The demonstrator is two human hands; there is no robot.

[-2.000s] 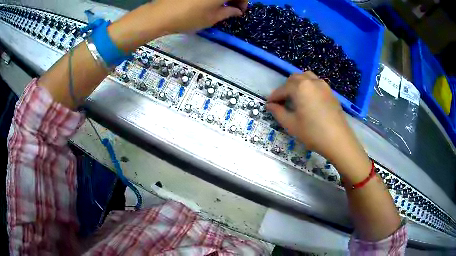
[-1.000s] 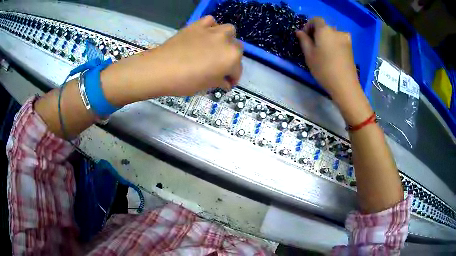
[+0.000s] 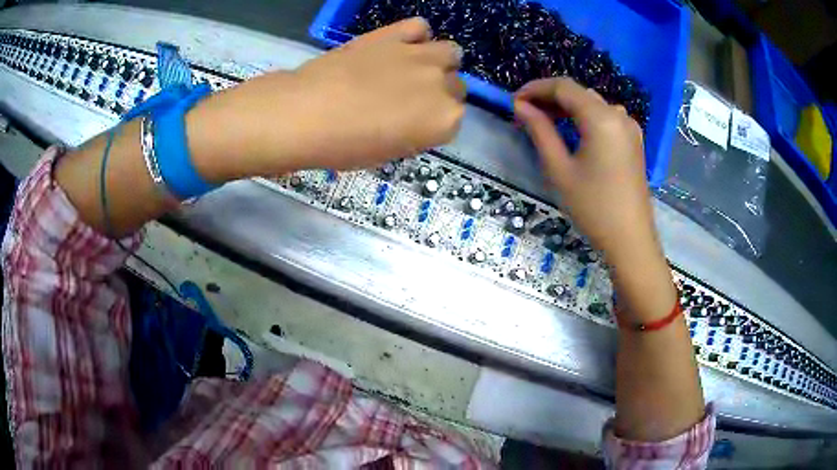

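Note:
A long row of white circuit boards (image 3: 447,225) crowded with round cans and blue parts runs across the view. Beyond it a blue bin (image 3: 668,101) holds a heap of small black capacitors (image 3: 541,46). My left hand (image 3: 395,92) is above the boards beside the bin's near left edge, back of the hand up; its fingertips are hidden, so its hold cannot be told. My right hand (image 3: 587,138) is at the bin's near edge, thumb and forefinger nearly together; whether a small part is between them cannot be made out.
Smooth metal rails (image 3: 395,271) run along the boards. A clear labelled plastic bag (image 3: 720,174) lies right of the bin. Another blue bin (image 3: 775,101) with something yellow is further right. A white sheet (image 3: 523,408) lies on the near ledge. A blue strap with cord is on my left wrist.
My right hand has moved from over the heap back to the bin's near edge. My left hand has shifted slightly right. The boards and bin appear a little further left in view.

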